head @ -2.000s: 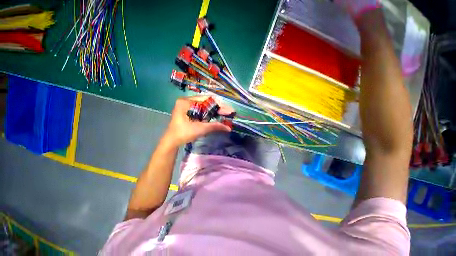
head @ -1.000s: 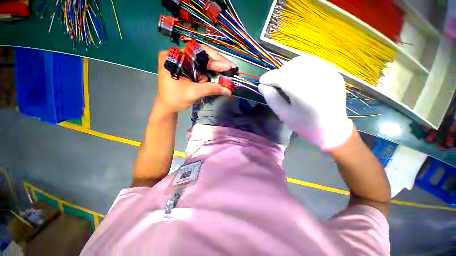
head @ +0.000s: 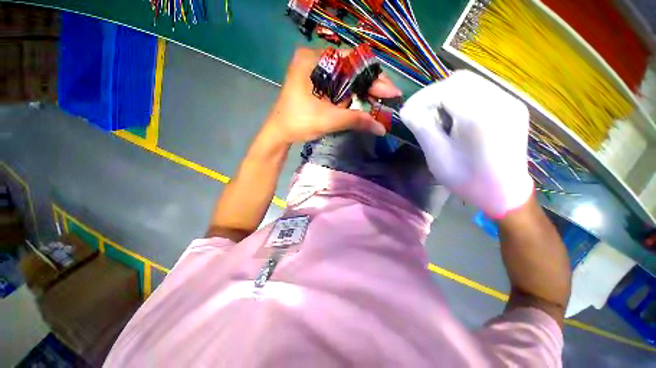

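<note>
My bare left hand point(head: 313, 104) holds several red and black connectors point(head: 345, 72) in its palm, in front of the bench edge. One more red connector point(head: 381, 113) is between its thumb and fingers. My right hand point(head: 471, 136), in a white glove, is closed around wires right beside that connector; its fingertips and most of the wires are hidden by the glove. Part-wired connectors point(head: 306, 11) lie on the green bench just beyond, their multicoloured wires point(head: 406, 43) trailing right behind the glove.
The white divided tray point(head: 591, 152) at right holds yellow wires point(head: 550, 68) and red wires point(head: 600, 29). Loose multicoloured wires point(head: 180, 8) lie at the top left. A blue item point(head: 108, 72) hangs or stands below the bench edge at left. Cardboard boxes point(head: 90, 287) are lower left.
My right hand came from over the tray to the connector in my left hand and now sits closer against it. The view has shifted, with the bench moving up and rightward.
</note>
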